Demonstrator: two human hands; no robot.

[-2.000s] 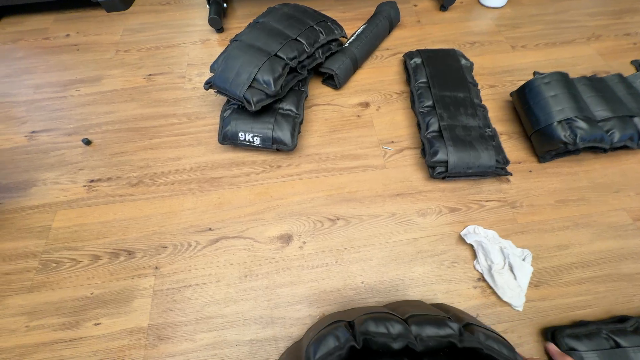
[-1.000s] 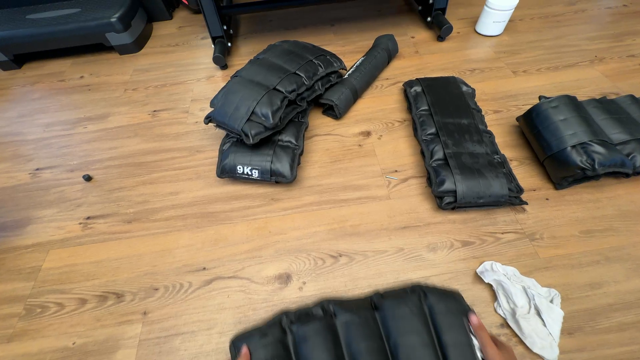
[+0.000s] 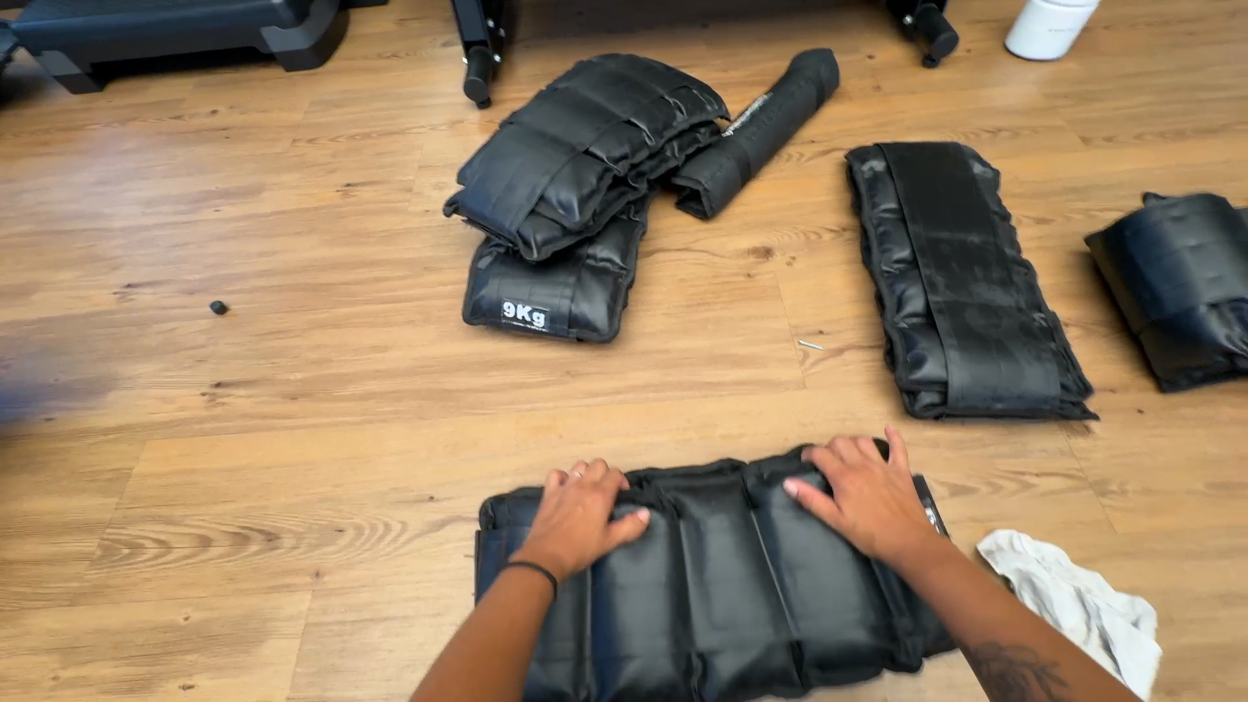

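A black padded ankle weight (image 3: 736, 585) lies flat on the wood floor, low in the middle of the head view. My left hand (image 3: 582, 517) rests on its upper left part, fingers over the far edge. On its upper right part lies my right hand (image 3: 863, 492), thumb and fingers spread. Neither hand is closed around it. A crumpled white cloth (image 3: 1082, 604) lies just right of the weight, beside my right forearm.
Farther off, a folded ankle weight (image 3: 585, 146) lies across one marked 9Kg (image 3: 556, 288), beside a rolled black pad (image 3: 765, 136). More weights (image 3: 975, 283) (image 3: 1185, 283) lie at right. A step platform (image 3: 166, 24), black equipment feet (image 3: 478, 73) and a white tub (image 3: 1051, 27) stand behind.
The near weight, held at both ends by my hands a second ago, now lies flat on the floor. My hands have moved onto its top. The view has tilted up since two seconds ago.
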